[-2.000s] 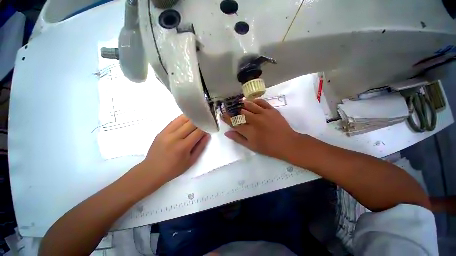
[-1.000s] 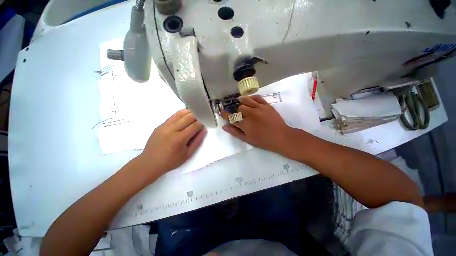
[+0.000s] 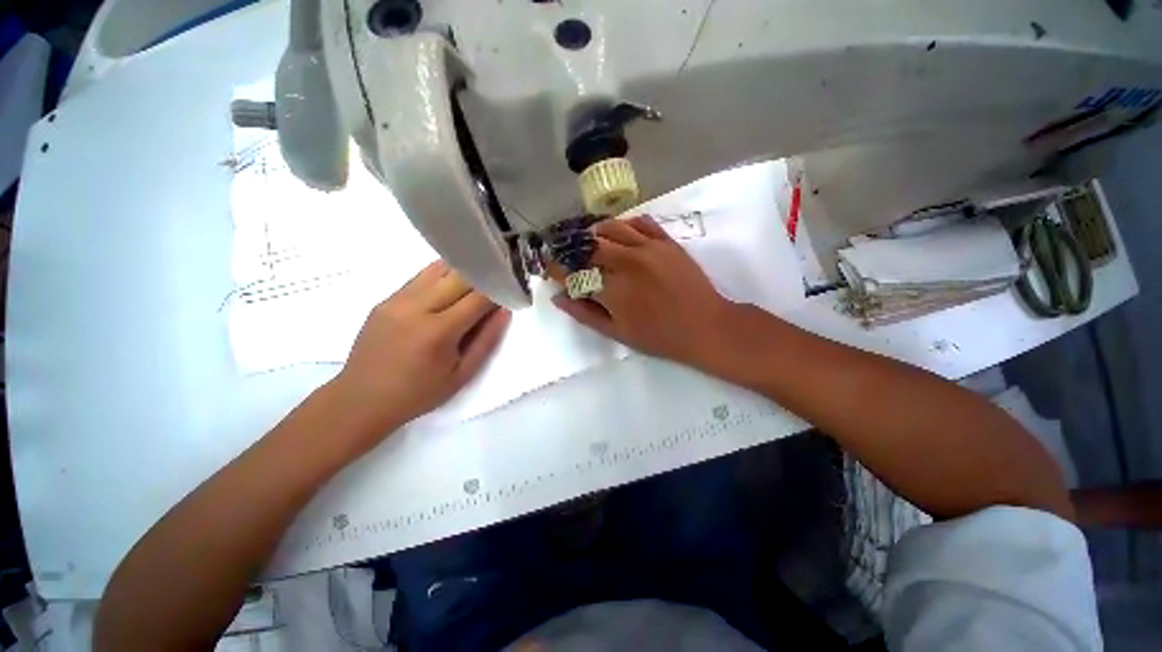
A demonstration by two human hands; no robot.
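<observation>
The white garment panel (image 3: pixel 306 255) with thin dark lines lies flat on the machine table, running under the head of the cream-white sewing machine (image 3: pixel 765 77). My left hand (image 3: pixel 421 338) lies flat on the panel, left of the presser foot (image 3: pixel 535 255). My right hand (image 3: pixel 650 287) rests on the panel just right of the foot, its fingertips partly hidden behind the cream ribbed knob (image 3: pixel 610 186) and small metal parts. The needle point is too small and hidden to tell. A drawn rectangle shows on the cloth beyond my right hand.
A stack of small white pieces (image 3: pixel 930 265) stands by the machine base, with scissors handles (image 3: pixel 1055 265) and a small tray (image 3: pixel 1091 229) to its right. A red stick (image 3: pixel 794 208) lies near the base. Ruler marks (image 3: pixel 472 488) run along the front edge. White bundles (image 3: pixel 873 535) hang beside the lap.
The whole view has shifted slightly, so the machine and table sit higher and further left. Both hands stay pressed on the cloth beside the foot, with little visible change relative to it.
</observation>
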